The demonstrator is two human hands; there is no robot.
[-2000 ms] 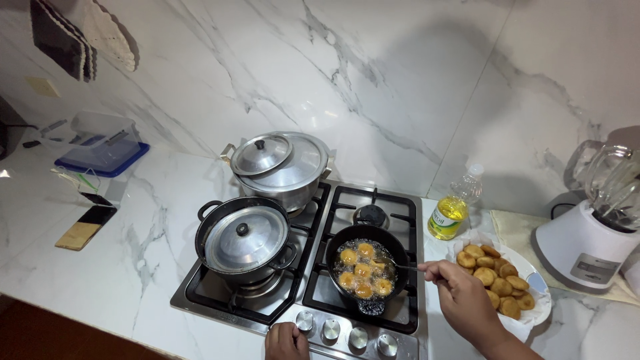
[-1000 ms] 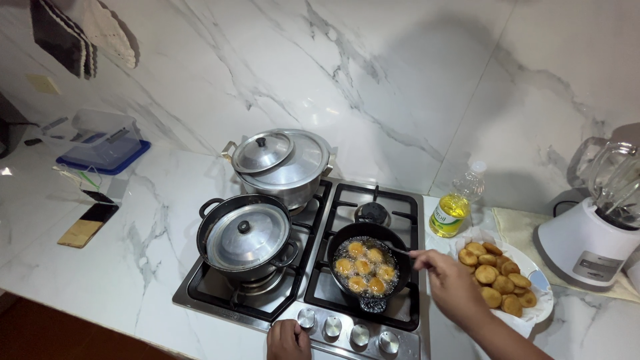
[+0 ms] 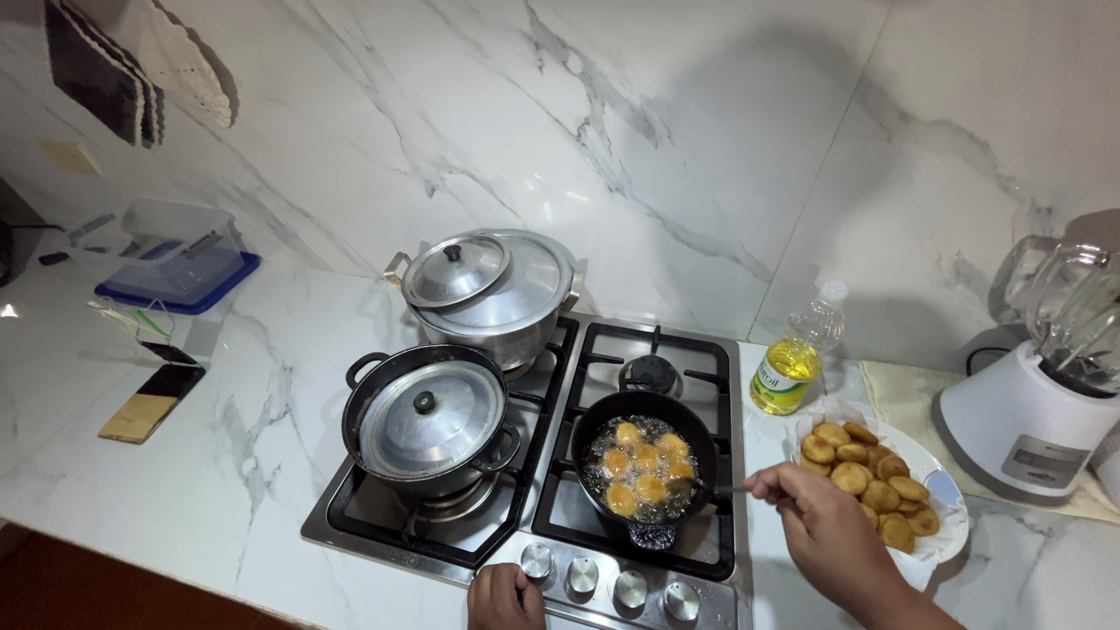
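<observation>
My right hand grips the handle of a metal utensil, whose far end is in the bubbling oil of a black frying pot. Several golden round dough pieces float in that oil. My left hand rests, fingers curled, at the front edge of the gas stove, beside a control knob; whether it holds anything cannot be seen. Right of the stove, a plate lined with paper bears several browned fried pieces, partly behind my right hand.
A black pot with a metal lid and a large aluminium pot occupy the left burners. An oil bottle stands behind the plate, near a blender. Far left are a plastic container and a phone-like device.
The utensil and the floating dough pieces have shifted within the pot. My right hand has moved slightly and keeps hold of the handle. My left hand stays at the stove's front edge.
</observation>
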